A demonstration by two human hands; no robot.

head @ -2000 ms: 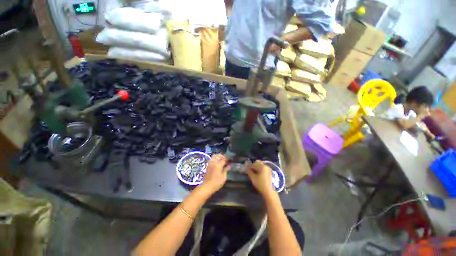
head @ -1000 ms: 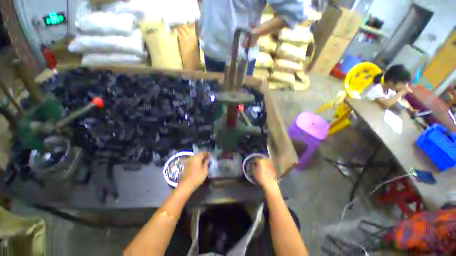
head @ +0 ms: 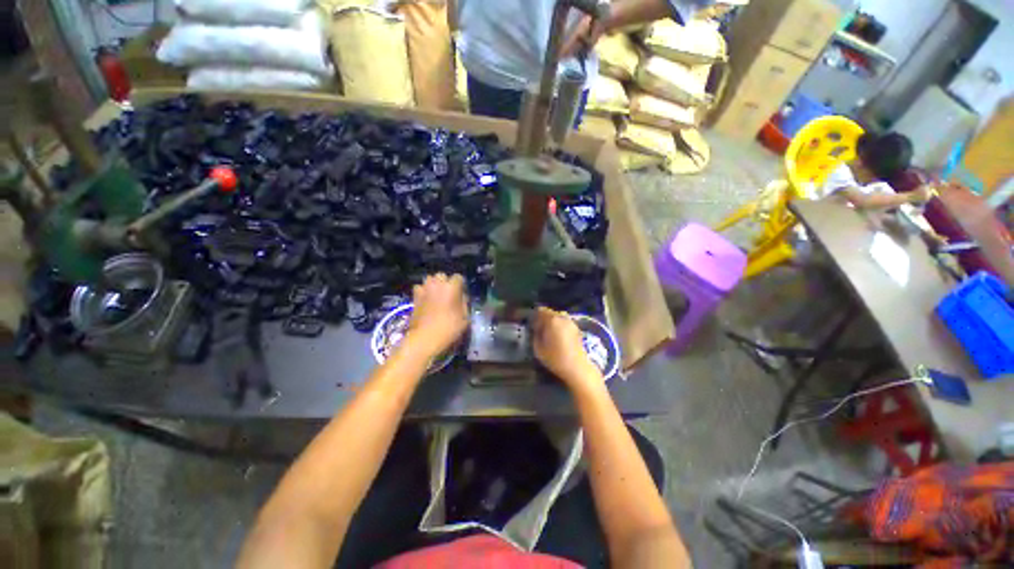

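The green hand press [head: 534, 228] stands upright on the bench in front of me, with the silvery fixture [head: 500, 339] under its ram. My left hand [head: 441, 311] is above the right part of the left bowl [head: 389, 331], left of the fixture, fingers bent toward the heap of black plastic parts [head: 322, 222]. My right hand [head: 558, 342] is at the fixture's right side, partly over the right bowl [head: 602, 347], fingers curled. Any small piece in either hand is too small or hidden to tell. The open woven bag [head: 545, 489] is at my lap.
A second green press [head: 95, 222] with a red ball lever stands at the far left beside a clear tub [head: 117, 295]. Cardboard edging [head: 639, 267] borders the heap. A person in grey stands behind the bench. A purple stool [head: 701, 267] and a side table with a seated person are at right.
My left hand has moved up from beside the fixture toward the heap. My right hand has moved left, from over the right bowl to the fixture's side. The view has shifted.
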